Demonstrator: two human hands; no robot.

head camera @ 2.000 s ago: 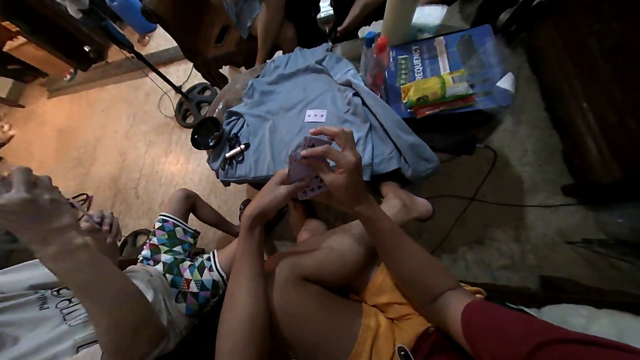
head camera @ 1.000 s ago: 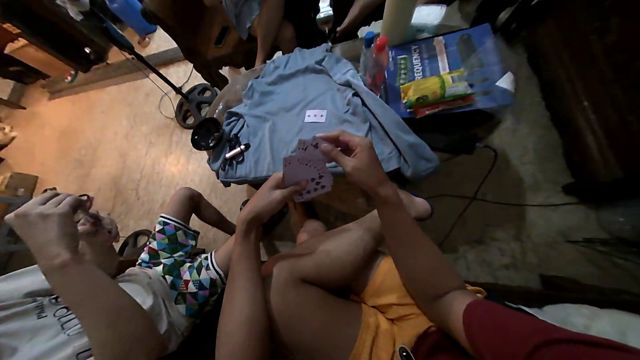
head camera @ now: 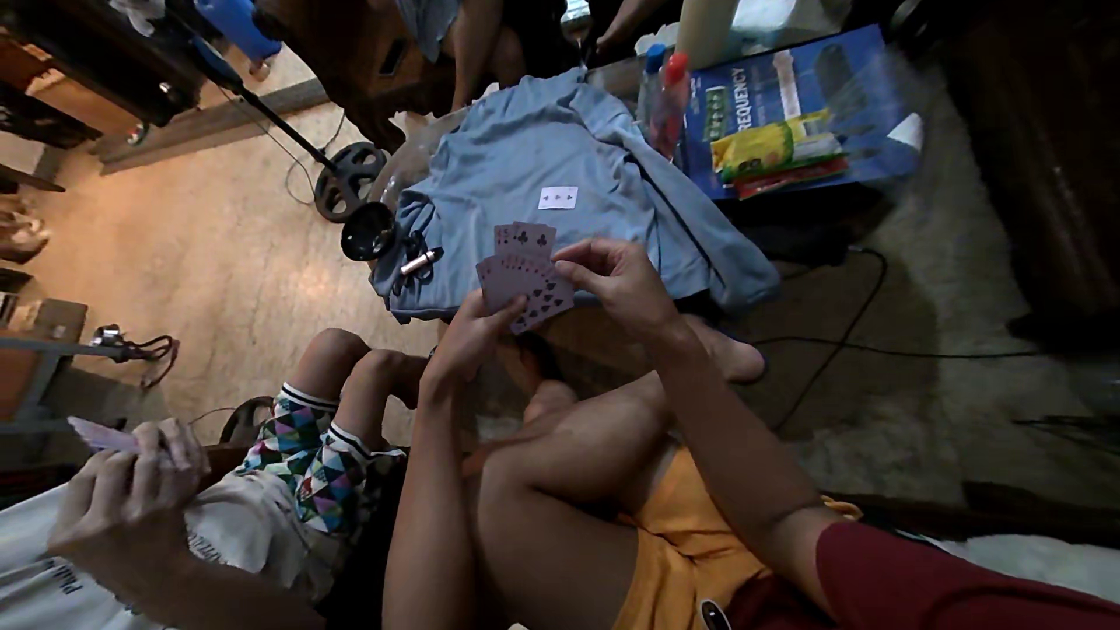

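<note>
My left hand (head camera: 472,337) holds a fan of playing cards (head camera: 523,287) by its lower edge, thumb across the faces. Several cards stick up above the rest of the fan, among them clubs. At the fan's upper right edge, my right hand (head camera: 619,284) pinches thumb and forefinger at a card corner. Beyond the hands, a single playing card (head camera: 558,198) lies face up on a light blue garment (head camera: 525,140) that is spread over a table.
A person at the left holds cards (head camera: 105,435). On the table's left are a black bowl (head camera: 367,231) and a small silver cylinder (head camera: 422,261). Bottles (head camera: 671,105), a blue box (head camera: 853,96) and a yellow packet (head camera: 770,144) stand or lie at the right. Cables cross the floor.
The fan in my left hand has spread wider, with some cards now sticking up above it. The person at the left has lowered a hand, and cards now show in it.
</note>
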